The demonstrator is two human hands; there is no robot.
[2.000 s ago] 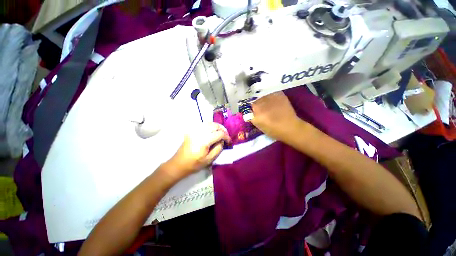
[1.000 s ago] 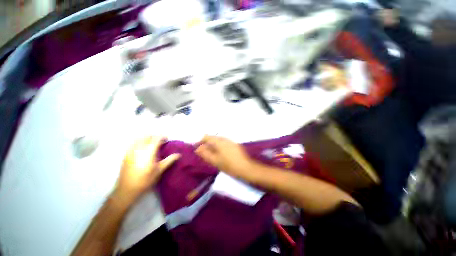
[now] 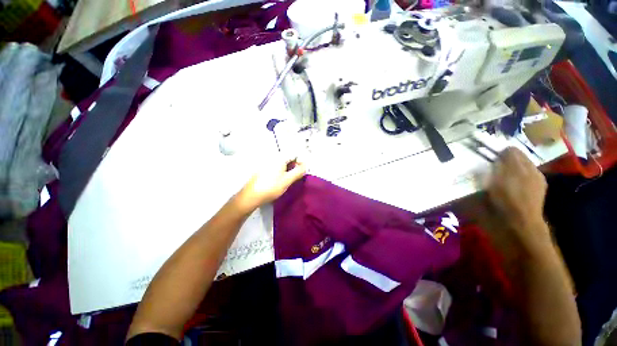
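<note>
The maroon garment (image 3: 338, 223) hangs over the table's front edge, with white bands and a small yellow-orange logo. My left hand (image 3: 270, 184) pinches its top corner, just in front of the needle area. The cloth is clear of the presser foot. My right hand (image 3: 517, 182) is blurred at the table's right edge, its fingertips at the end of a slim metal tool (image 3: 484, 150); whether it grips the tool cannot be told. The white "brother" machine head (image 3: 365, 74) stands behind.
Black-handled scissors (image 3: 399, 119) lie by the machine's base. A dark grey fabric strip (image 3: 101, 135) hangs over the table's left edge. A red bin (image 3: 575, 159) stands at the right. The white table (image 3: 169, 182) has a curved left edge.
The garment has come out from under the machine head towards me. My right hand has let go of the cloth and moved right to the metal tool. My left hand still holds the cloth.
</note>
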